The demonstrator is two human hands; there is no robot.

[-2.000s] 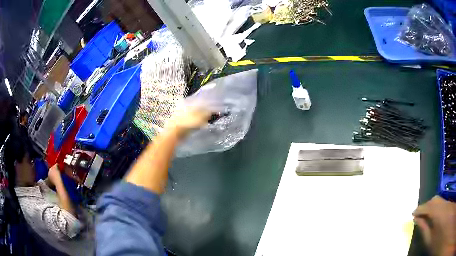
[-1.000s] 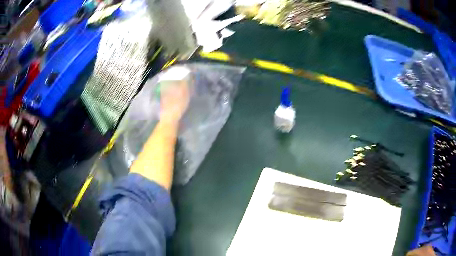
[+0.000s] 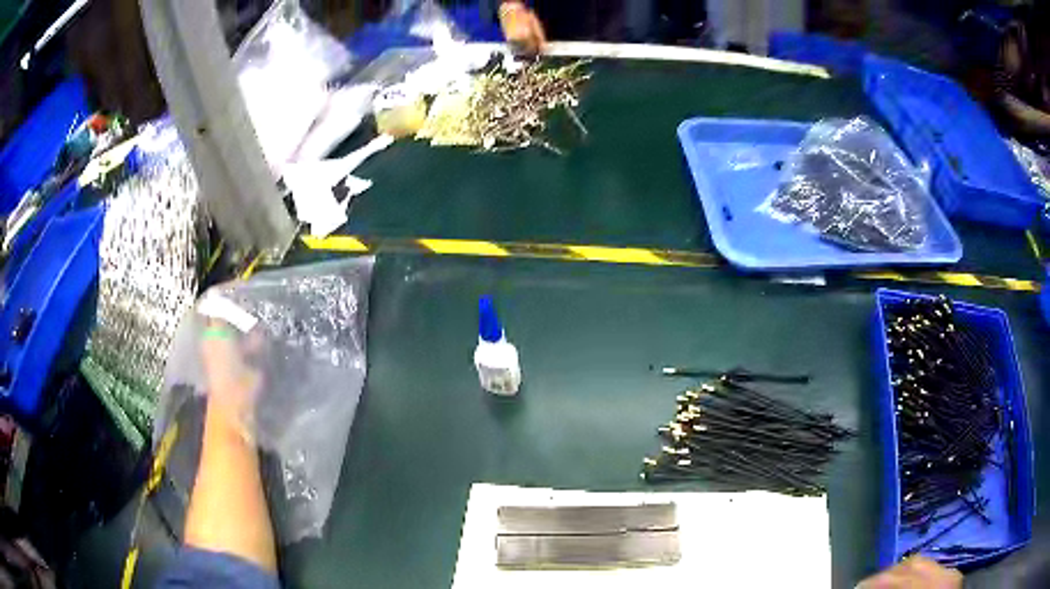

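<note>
My left hand (image 3: pixel 234 374) reaches in from the bottom left and is at the clear plastic bag (image 3: pixel 311 391), seemingly inside it. Plastic and blur cover the fingers, so what they hold is hidden. A pale label (image 3: pixel 228 310) shows at the fingertips. The bag lies crinkled on the green mat. My right hand (image 3: pixel 915 574) shows only in small part at the bottom edge, by the near end of the blue parts bin (image 3: pixel 1016 460); its fingers are cut off. Black cables with gold tips fill much of the bin.
A cable pile (image 3: pixel 754 437) lies behind the white sheet (image 3: pixel 748 541), which bears a grooved metal block (image 3: pixel 587 536). A glue bottle (image 3: pixel 497 357) stands behind. A light-blue tray (image 3: pixel 737 247) holds a bag of dark parts (image 3: pixel 858 190). Another person's hand (image 3: pixel 522 28) is at the far edge.
The view has turned, bringing the blue bin and far tray more fully into sight. My left hand has gone from the bag's middle to its far left part, and the bag has spread towards me.
</note>
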